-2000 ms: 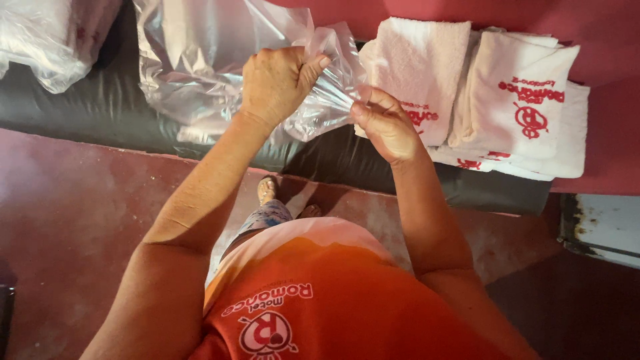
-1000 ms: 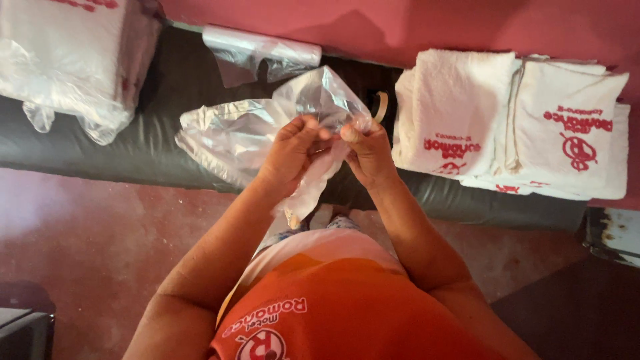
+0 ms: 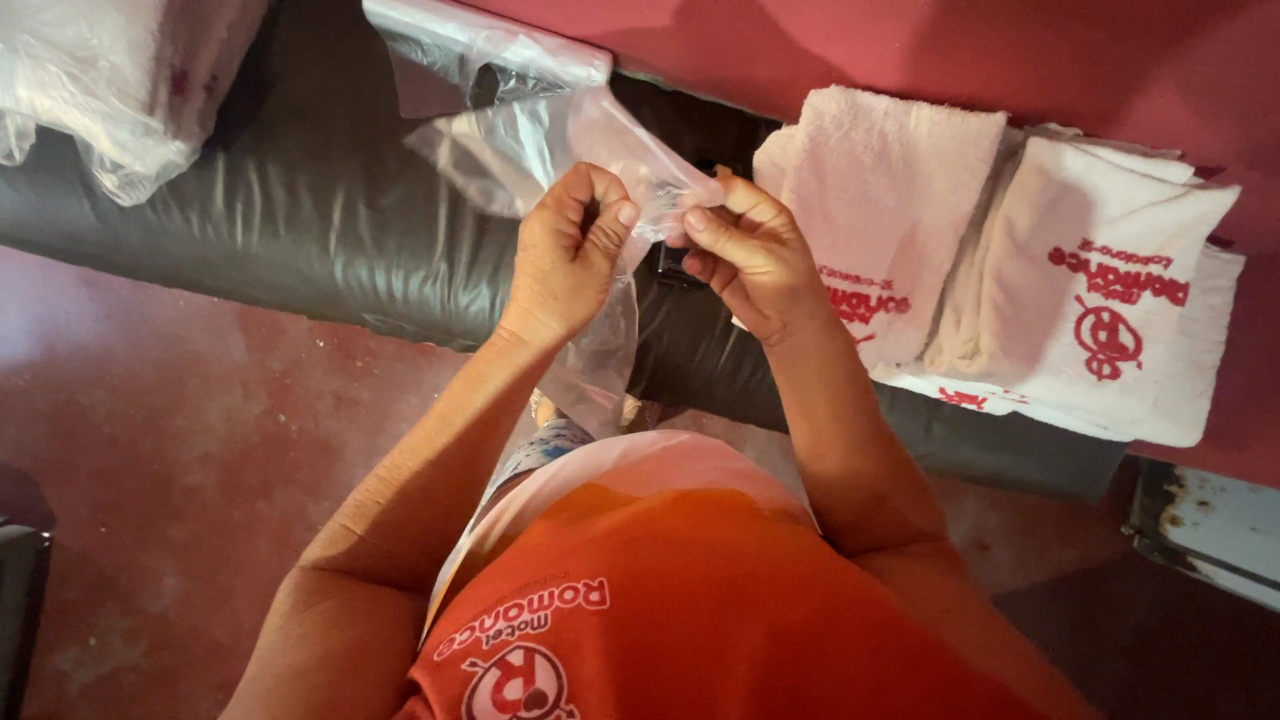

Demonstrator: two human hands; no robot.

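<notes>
A clear plastic bag (image 3: 600, 330) hangs between my two hands, above the front edge of a black padded bench. My left hand (image 3: 575, 245) pinches the bag between thumb and curled fingers. My right hand (image 3: 745, 250) pinches its other side a short way off, with the lower fingers partly spread. Part of the film fans out behind my hands. Just right of my right hand lie folded white towels (image 3: 900, 190) with red printing, in two piles side by side. A flat stack of clear plastic bags (image 3: 500, 45) lies behind the held bag.
The black padded bench (image 3: 300, 230) runs across the view against a red surface (image 3: 1100, 60). Plastic-wrapped white bundles (image 3: 120, 80) stand at the far left. A rusty-edged metal piece (image 3: 1210, 520) is at the lower right, and a dark-edged object (image 3: 20, 600) at the lower left.
The bag was spread wide to the left two seconds ago, then was bunched between both hands. Now the hands are farther apart, with film stretched between them and a part hanging down.
</notes>
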